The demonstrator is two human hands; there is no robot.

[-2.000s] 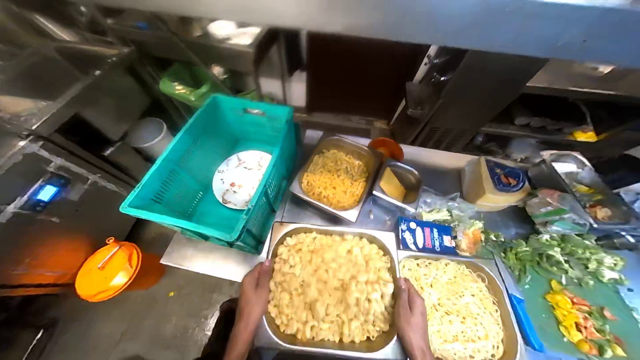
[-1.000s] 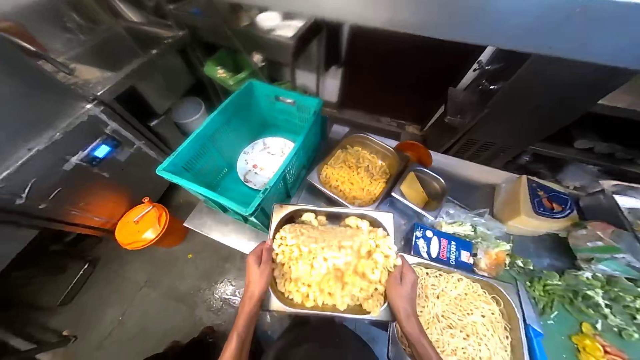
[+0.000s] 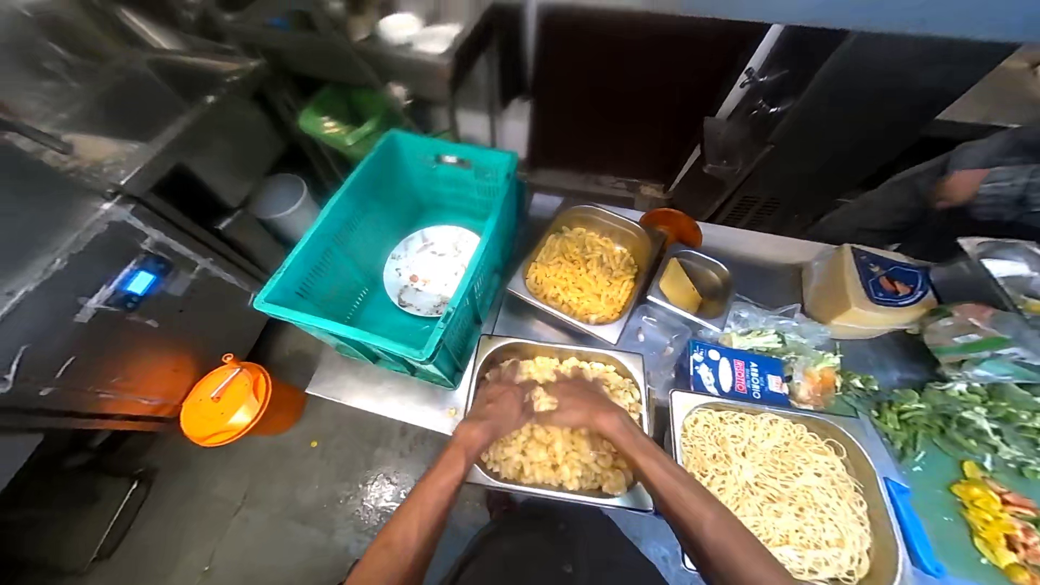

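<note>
A steel pan of short pasta (image 3: 561,459) lies at the counter's front edge, below the middle of the view. My left hand (image 3: 497,404) and my right hand (image 3: 578,404) are both down in this pasta, side by side; their fingers are blurred and partly hidden, so whether they grasp any is unclear. To the right stands a pan of long noodles (image 3: 780,487), under my right forearm. Behind is a smaller pan of yellow pasta (image 3: 583,275), and beside it a small steel container (image 3: 715,286) with a yellow block.
A teal plastic crate (image 3: 341,321) with a plate inside stands at left, an orange bucket (image 3: 227,402) on the floor. At right are a blue box (image 3: 735,374), a large cheese block (image 3: 865,291), leafy greens (image 3: 959,418) and a blue-handled knife (image 3: 912,528). A person (image 3: 967,187) is at far right.
My hands have moved from the sides of the short-pasta pan into the pasta. One second ago they held the pan by its sides with the pasta in motion. A person has appeared at far right.
</note>
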